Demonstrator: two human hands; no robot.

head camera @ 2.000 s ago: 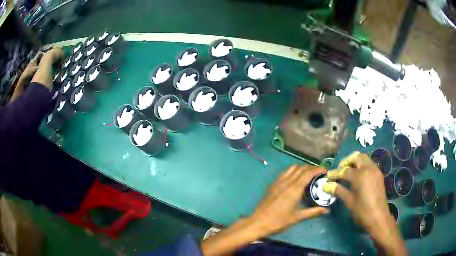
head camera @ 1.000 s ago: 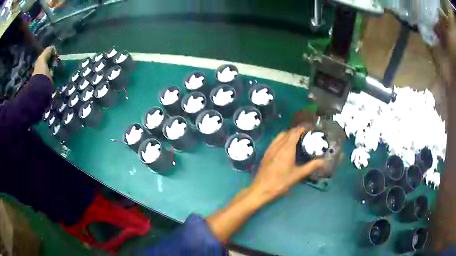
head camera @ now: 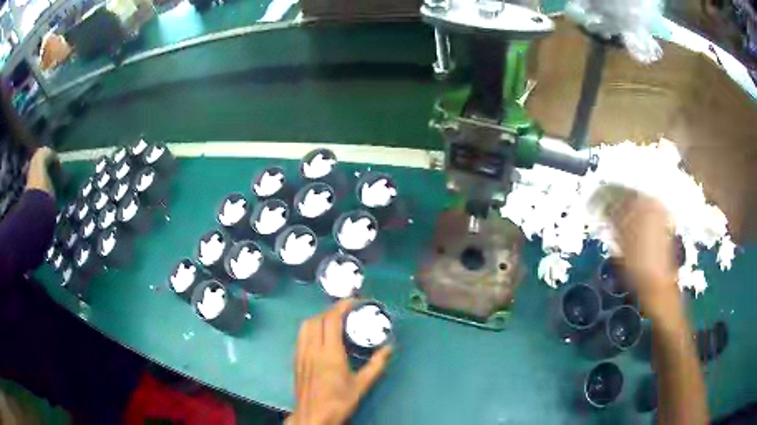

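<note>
My left hand [head camera: 334,365] is around a black cup with a white insert [head camera: 368,324] in its mouth, at the near end of a group of filled cups [head camera: 296,246]. My right hand [head camera: 646,241] is blurred and reaches over the near part of the white insert heap [head camera: 656,178]; its fingertips are too blurred to tell whether they hold an insert. The green and grey press [head camera: 481,158] stands between my hands. Its brownish base plate [head camera: 448,271] has no cup on it, and the punch points down above it.
Empty black cups [head camera: 603,384] stand at the right, some partly behind my right forearm. The press lever [head camera: 588,95] stands upright behind the heap. Another worker's sleeve [head camera: 33,228] is at far left beside a tight batch of filled cups [head camera: 107,216].
My left hand has carried the filled cup left, off the press base, to the group. My right hand, not distinct near the right edge a second ago, is over the white heap. The view has shifted.
</note>
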